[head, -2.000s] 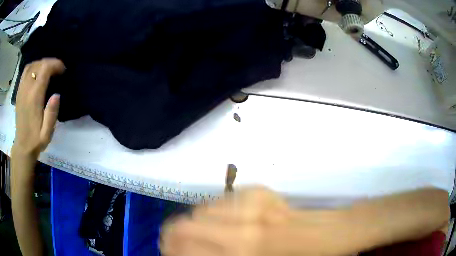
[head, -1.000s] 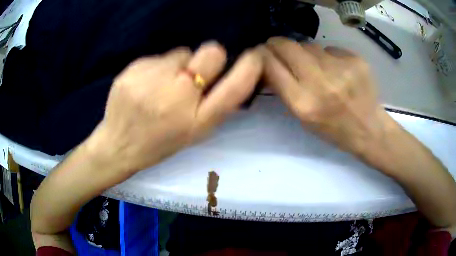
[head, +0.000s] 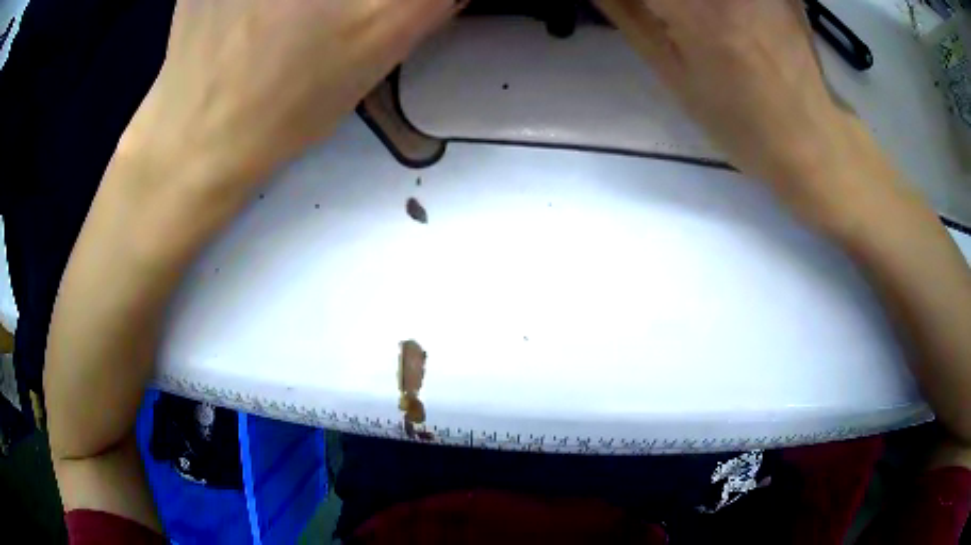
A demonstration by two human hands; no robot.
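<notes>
The black fabric [head: 80, 96] lies at the left, partly behind my left forearm. A dark piece [head: 522, 9] shows between my hands at the top edge, too cut off to tell whether it is fabric or a machine part. My left hand [head: 287, 64] reaches in at the upper left, its fingertips at the top edge beside the dark piece. My right hand [head: 724, 53] is at the upper right, its fingers cut off by the top edge. Whether either hand grips anything is hidden.
The pale machine bed [head: 564, 96] has a rounded cutout at its left corner. Black snips [head: 841, 37] lie right of my right hand. The white table [head: 639, 298] has brown chipped spots and a ruler edge [head: 511, 442]. A blue bin [head: 287, 468] with dark pieces sits below.
Both hands came together over the fabric, then moved up to the top edge and further apart. The fabric has shifted left, uncovering the bed's corner. The view has shifted.
</notes>
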